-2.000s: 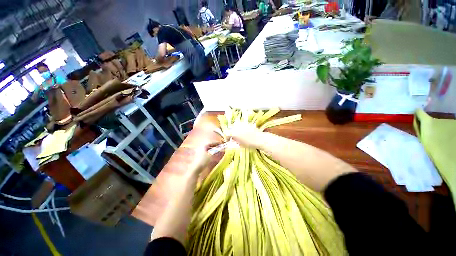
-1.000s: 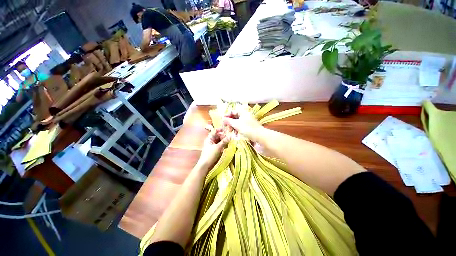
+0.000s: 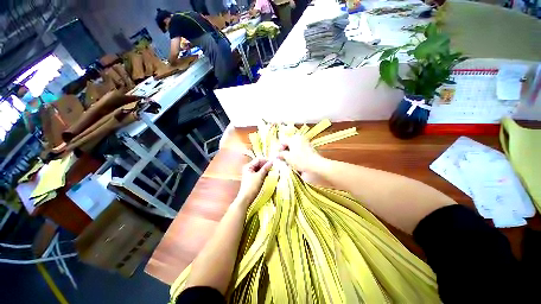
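A large bundle of yellow strips (image 3: 302, 237) lies on the desk, gathered at a narrow part and fanning out towards me past the lower edge. Short strip ends spread beyond the gathered part. My left hand (image 3: 255, 178) and my right hand (image 3: 298, 153) are both at the narrow part, fingertips close together. They pinch something whitish, perhaps a tie; its detail is blurred and partly hidden by my fingers. Two separate strips (image 3: 335, 137) point right, just beyond my right hand.
A white partition (image 3: 308, 101) runs along the desk's far edge. A potted plant (image 3: 409, 117), a red-based calendar (image 3: 468, 101), white papers (image 3: 483, 181) and a yellow sheet (image 3: 525, 154) are at the right. A person (image 3: 201, 41) bends over a bench at far left.
My right hand was bunched over the gathered part and has drawn slightly right and down. My left hand stays beside it, its fingers now pinching near the whitish part.
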